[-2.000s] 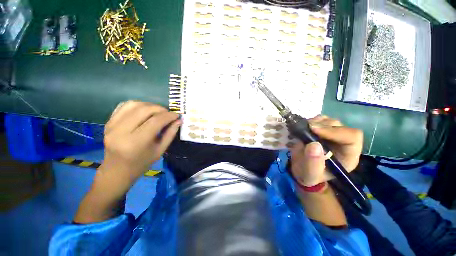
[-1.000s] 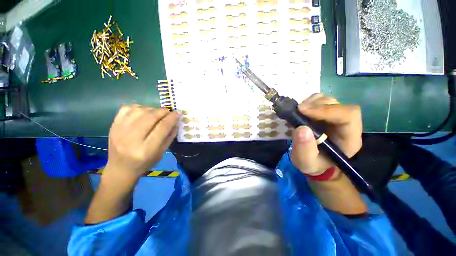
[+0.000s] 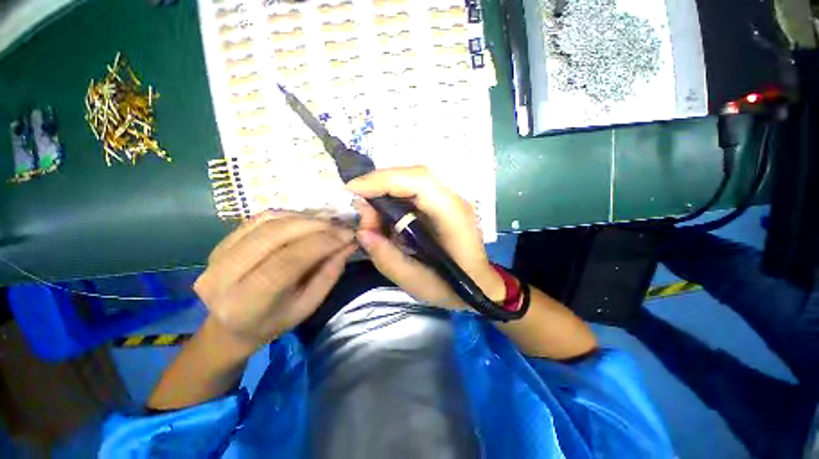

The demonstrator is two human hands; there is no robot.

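Observation:
My right hand (image 3: 431,238) holds the black soldering iron (image 3: 355,166), its metal tip pointing up and left over the white work sheet (image 3: 359,85). My left hand (image 3: 278,264) is at the sheet's front edge, its fingertips meeting my right fingertips. A tiny dark thing shows between the fingertips, too small to name. Small blue bits (image 3: 361,133) lie on the sheet near the iron. A short row of lined-up gold pins (image 3: 227,188) sits at the sheet's left edge.
A loose pile of brass pins (image 3: 124,112) lies left of the sheet, with small board modules (image 3: 34,143) farther left. A shallow white tray (image 3: 678,54) of tiny metal parts (image 3: 606,49) is at the right. Cords (image 3: 727,193) and a red light are at the far right.
My right hand has moved left with the iron and now meets my left hand. The iron's tip has moved to the sheet's left part. The whole view has shifted.

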